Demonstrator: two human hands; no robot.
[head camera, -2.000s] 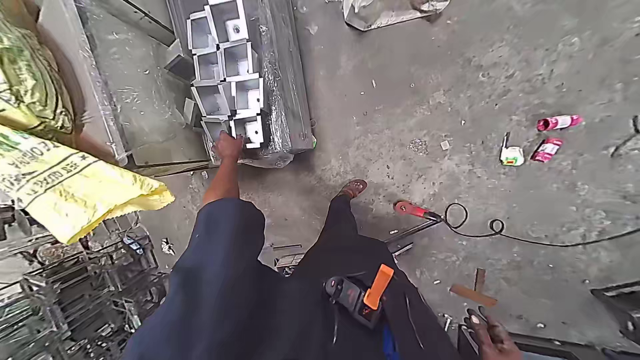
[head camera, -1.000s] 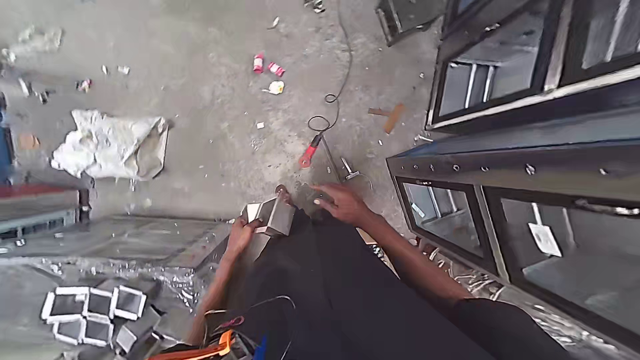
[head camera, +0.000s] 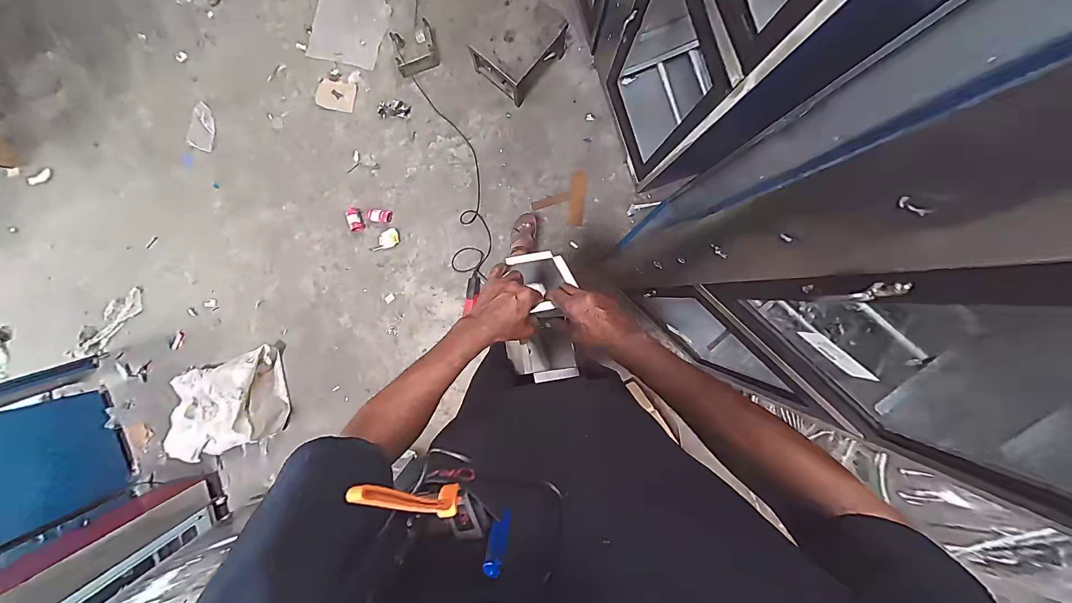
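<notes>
Two box-shaped metal pieces are in front of my body. The upper one, a white-edged metal box (head camera: 564, 270), is between my hands. My left hand (head camera: 506, 305) grips its left side with bent fingers, and my right hand (head camera: 593, 316) holds its near right corner. Just below, a second metal box (head camera: 554, 356) lies against my dark clothing; whether my fingers also touch it is hard to tell. Beyond my left wrist a red-handled tool (head camera: 471, 295) with a black cable rests on the floor. An orange-handled tool (head camera: 404, 499) and a blue pen (head camera: 497, 546) are at my waist.
Dark metal cabinets with glass panels (head camera: 904, 360) stand close on the right. A rust-brown metal piece (head camera: 577, 199) lies ahead near my shoe (head camera: 524, 234). Pink cans (head camera: 355, 219), a white sack (head camera: 230, 406) and an angled metal frame (head camera: 521, 79) are on the floor. Blue panels (head camera: 63, 461) are at left.
Two seconds ago my left hand was at a cluster of metal boxes and my right was apart from it. Now both hands are together at the box. The view has turned strongly.
</notes>
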